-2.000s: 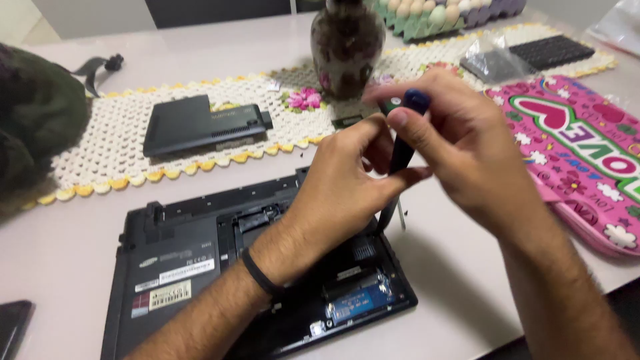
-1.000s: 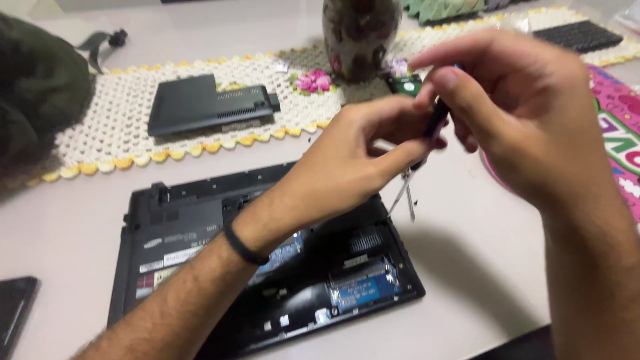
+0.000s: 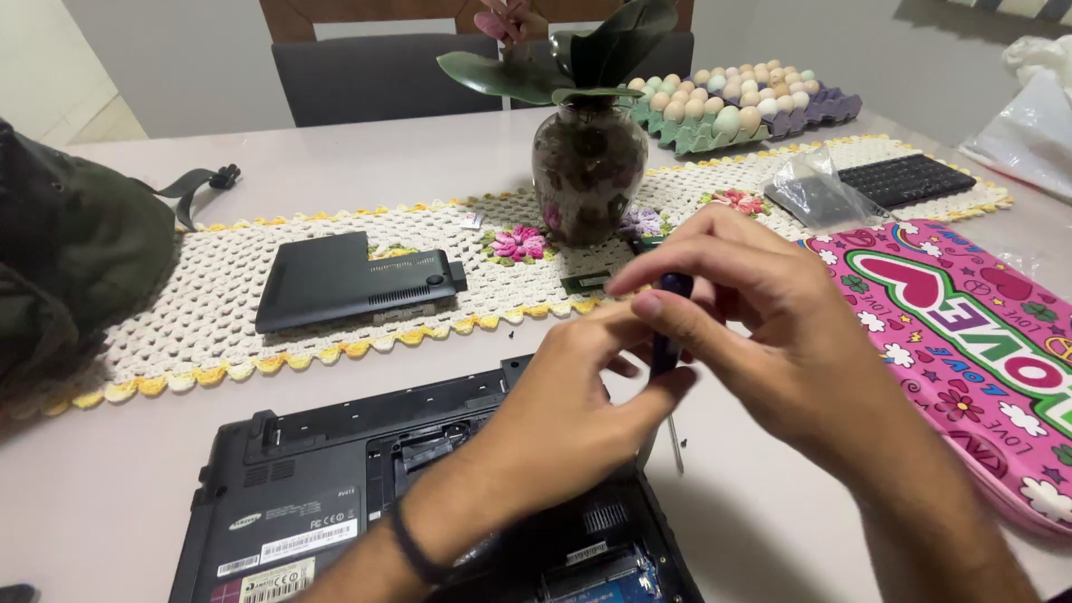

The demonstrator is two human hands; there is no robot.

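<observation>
An upturned Samsung laptop (image 3: 318, 469) lies on the table with its underside compartments exposed. Both hands are over its right edge at a dark screwdriver handle (image 3: 667, 335). My left hand (image 3: 578, 402), with a black band on its wrist, holds the handle's lower part. The thumb and fingers of my right hand (image 3: 754, 318) grip its top. A thin metal shaft (image 3: 675, 444) shows below my left hand; whether it belongs to this screwdriver I cannot tell. Small screws (image 3: 683, 442) lie on the table nearby. The laptop's black bottom cover (image 3: 352, 280) rests on the crocheted runner.
A glass vase (image 3: 590, 172) with a plant stands behind my hands, near a green memory module (image 3: 586, 282). Egg trays (image 3: 729, 109) and a black keyboard (image 3: 904, 180) are behind right. A pink padded case (image 3: 971, 360) lies right, a dark green bag (image 3: 75, 243) left.
The view has tilted up since a second ago. Both hands still hold the screwdriver near the laptop's right edge.
</observation>
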